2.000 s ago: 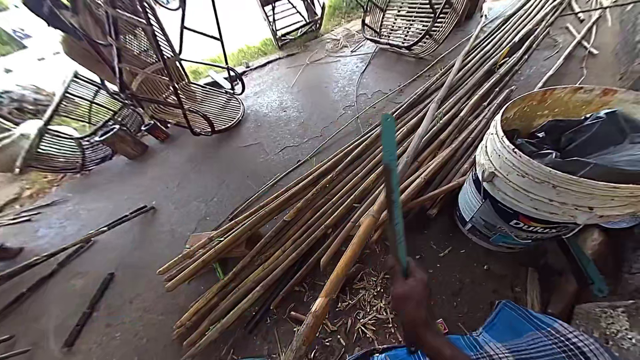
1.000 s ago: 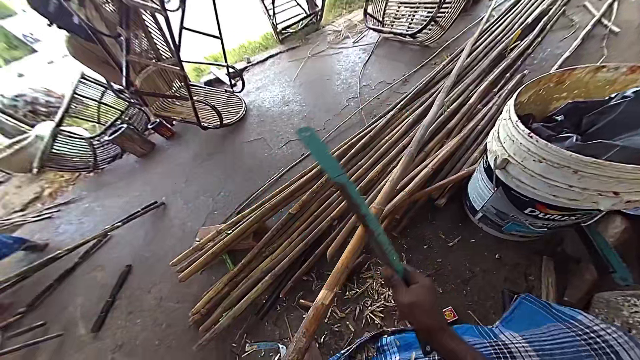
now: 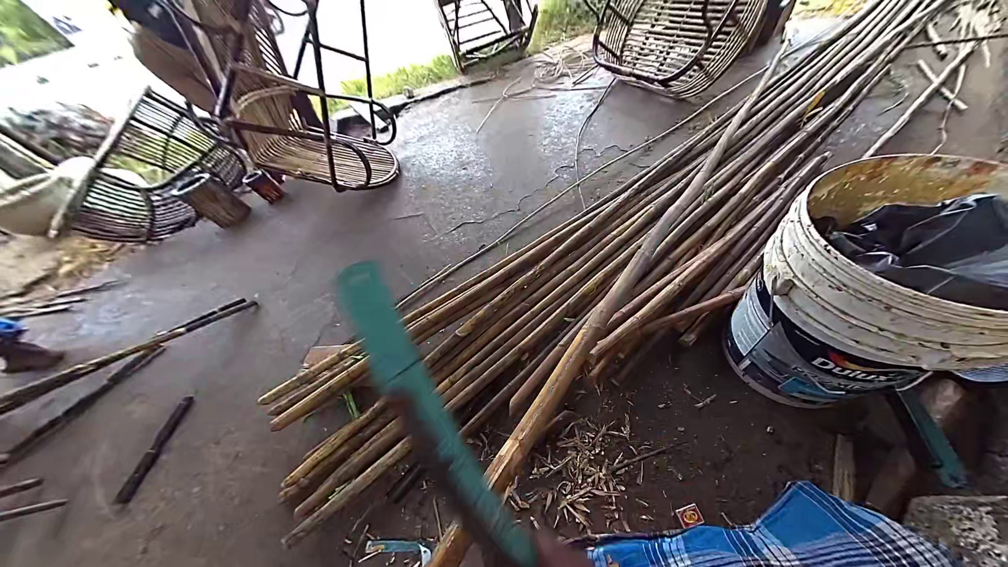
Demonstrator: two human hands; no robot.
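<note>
In the head view my right hand shows only partly at the bottom edge, blurred, closed on the lower end of a long flat green blade tool, whose edge looks brown. The blade leans up and to the left, in front of the pole ends. Just right of it, one thicker cane pole slants from the bottom edge across a large bundle of cane poles. Shavings lie on the ground by this pole. My left hand is out of sight.
A white paint bucket holding black plastic stands right; another green blade lies below. Blue checked cloth covers the bottom right. Short dark sticks lie left. Woven cane chairs stand behind, and a person's hand is far left.
My right hand has moved down toward the bottom edge with the green blade, which was upright two seconds ago and now leans left. The other person's hand shows more at the left.
</note>
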